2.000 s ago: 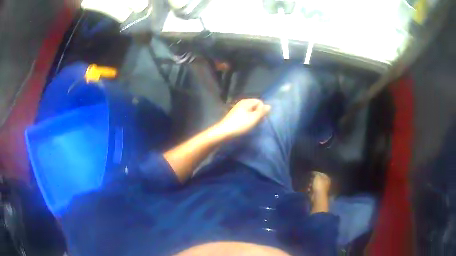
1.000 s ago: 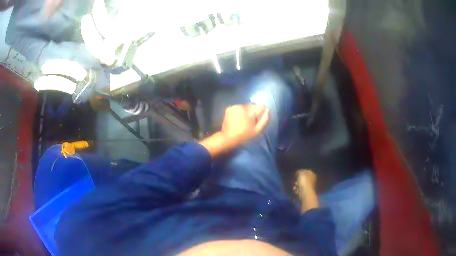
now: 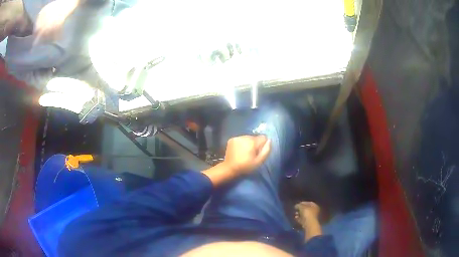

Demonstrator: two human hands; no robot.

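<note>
My left hand [image 3: 246, 153] lies on the raised thigh of my blue jeans [image 3: 259, 185], near the knee. Its fingers are curled in and nothing shows in it. My right hand [image 3: 308, 215] hangs low beside the other thigh, small and blurred, with loosely curled fingers; whether it holds anything cannot be told. Both hands are bare, with dark blue sleeves. The work table [image 3: 297, 45] stands in front of my knees, its white top glaring. Small dark coiled shapes [image 3: 221, 51] on it are washed out.
A blue bin [image 3: 53, 175] with a yellow-orange tie [image 3: 79, 161] and a blue tray [image 3: 65, 216] are at my left. A person's grey sleeve [image 3: 37, 55] is at upper left. Dark metal legs or bars [image 3: 136, 138] stand under the table. Red edges [image 3: 385, 150] run down both sides.
The view has turned, bringing the table and the other person's sleeve further into the picture. My left hand stays on the thigh and my right stays low; both sit lower in the picture.
</note>
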